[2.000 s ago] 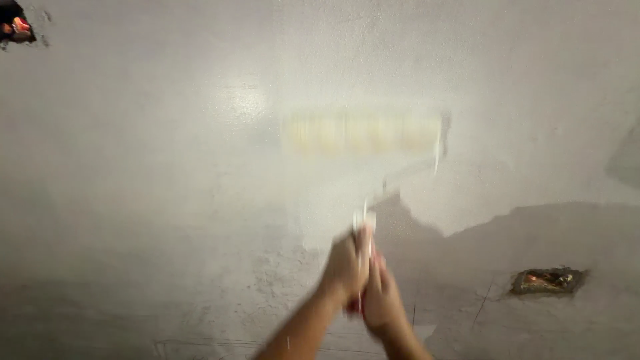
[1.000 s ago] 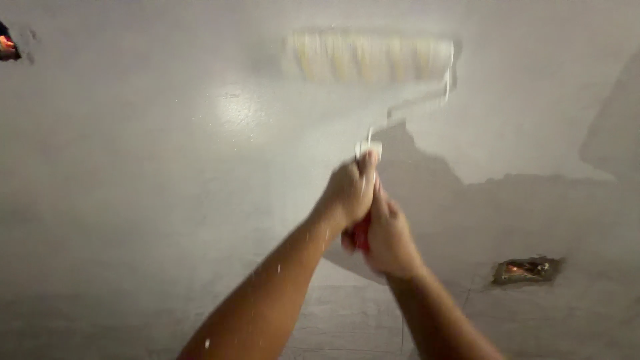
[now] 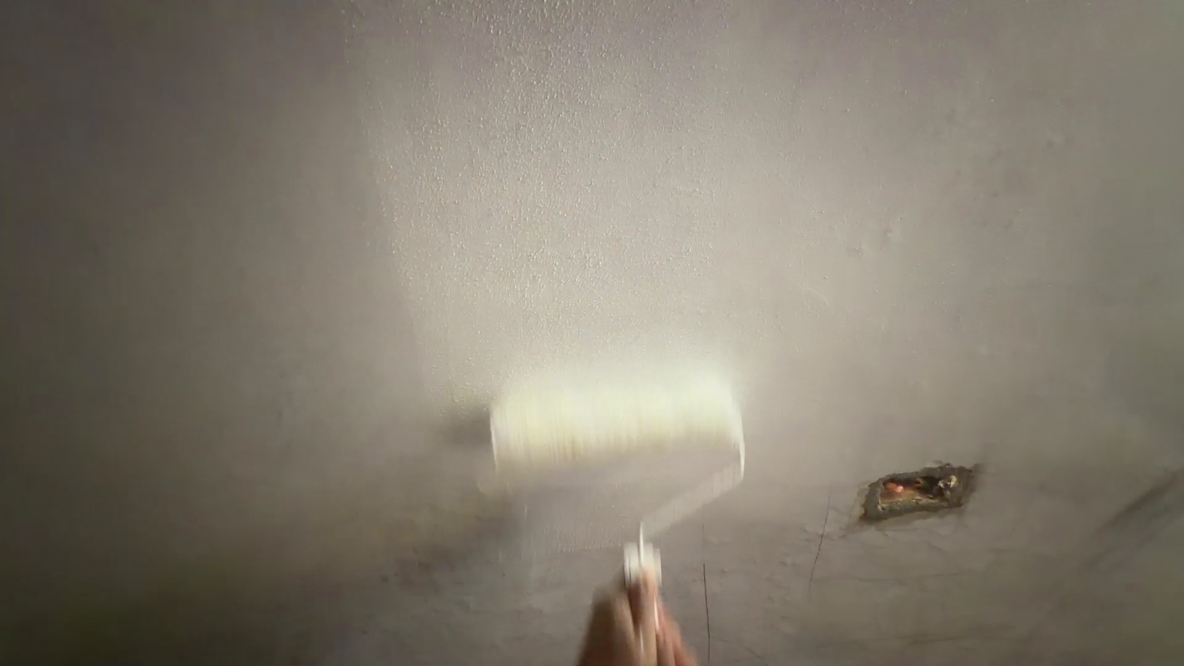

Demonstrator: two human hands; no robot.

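Observation:
A paint roller (image 3: 617, 416) with a pale yellowish-white sleeve lies across the grey wall (image 3: 601, 203), blurred by motion. Its wire frame runs from the right end of the sleeve down to the handle at the bottom centre. My left hand (image 3: 609, 629) is closed around the handle from the left, and my right hand (image 3: 672, 643) is against it on the right; both are blurred and cut off by the lower edge of the view. Above the sleeve the wall has a wet, beaded texture. Most of the handle is hidden.
At the lower right, a rough rectangular recess (image 3: 916, 493) in the wall holds something reddish, perhaps wires. Thin dark lines like cracks run down the wall between it and my hands. The left side of the wall is in shadow.
My hands and the roller have moved down the wall, now lower in view than one second ago. The view has shifted, and the recess at the upper left is out of sight.

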